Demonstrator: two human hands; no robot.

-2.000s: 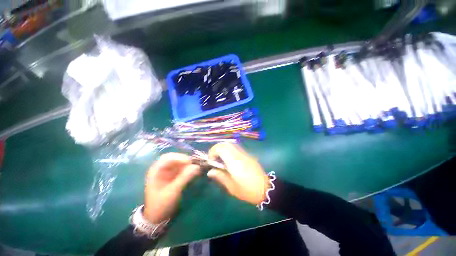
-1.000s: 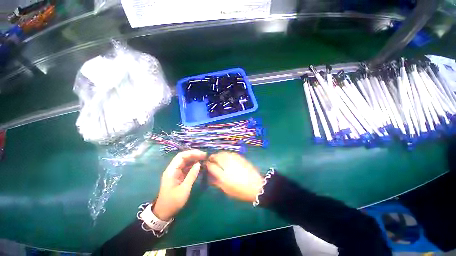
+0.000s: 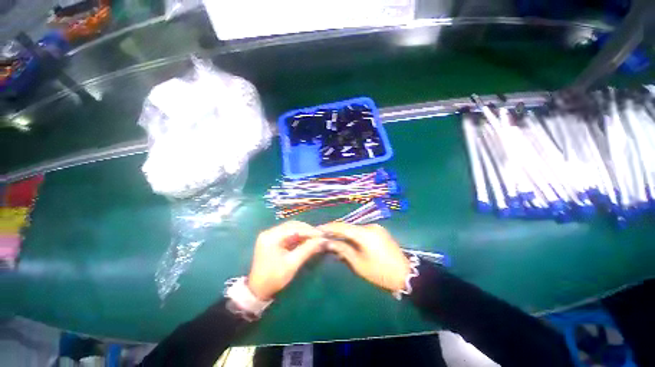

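My left hand [image 3: 282, 259] and my right hand [image 3: 371, 255] meet at the fingertips over the green bench, just below the pile. Both are pinched on a thin wire lead, mostly hidden by the fingers. Its wires and blue connector [image 3: 444, 259] stick out to the right past my right hand. Loose wire leads [image 3: 327, 192] with blue connectors on their right ends lie above my hands. The blue parts bin [image 3: 302, 162] stands behind them, holding black connector parts [image 3: 348, 134]. Any part between my fingertips is too small and blurred to tell.
A clear plastic bag of white sleeves [image 3: 205, 132] lies at left, its end trailing forward. Sleeved cable assemblies [image 3: 567, 158] lie in a row at right. Red, yellow and pink pieces [image 3: 16, 218] are at far left. A metal rail [image 3: 424, 112] runs behind; a blue stool [image 3: 597, 333] is below.
The view has shifted, so the bench items sit further right. The lead's connector end now shows right of my right hand. My fingertips remain together.
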